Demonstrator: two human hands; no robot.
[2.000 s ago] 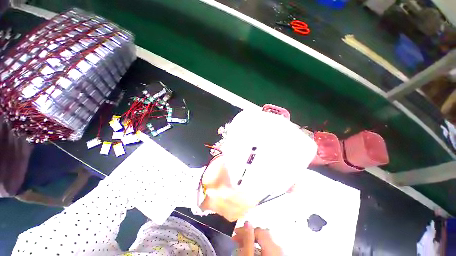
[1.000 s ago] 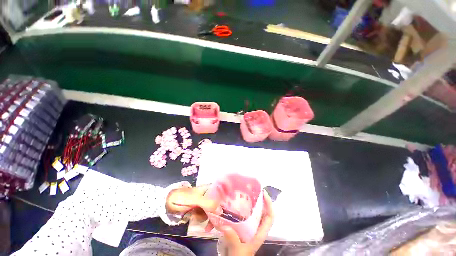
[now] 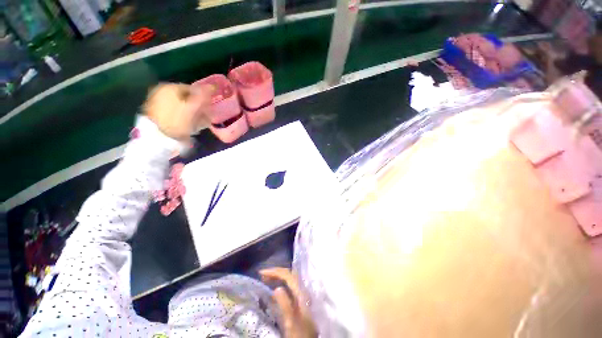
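Observation:
My left hand (image 3: 173, 111), blurred, is stretched out at the left rim of the standing pink housings (image 3: 254, 86); whether it holds anything cannot be told. The housings stand in two stacks with dark bands. My right hand (image 3: 290, 305) is low in the picture beside the clear plastic bag, fingers apart, nothing seen in it, partly cut off. The white sheet (image 3: 254, 211) lies on the black bench with dark tweezers (image 3: 214, 203) and a black patch (image 3: 275, 179). Tiny pink pieces (image 3: 173, 191) lie at its left edge, partly behind my left sleeve.
A large clear plastic bag (image 3: 422, 218) fills the right, with pink housings (image 3: 561, 158) at its far right. Blurred wires and batteries (image 3: 43, 254) lie far left. Behind are a white rail, green strip, post (image 3: 338, 43), red-handled scissors (image 3: 140, 35) and a blue-edged pink pile (image 3: 485, 59).
The view has swung right. The housing held in both hands over the sheet is no longer seen there. My left hand has reached out to the standing housings; my right hand has dropped beside the bag.

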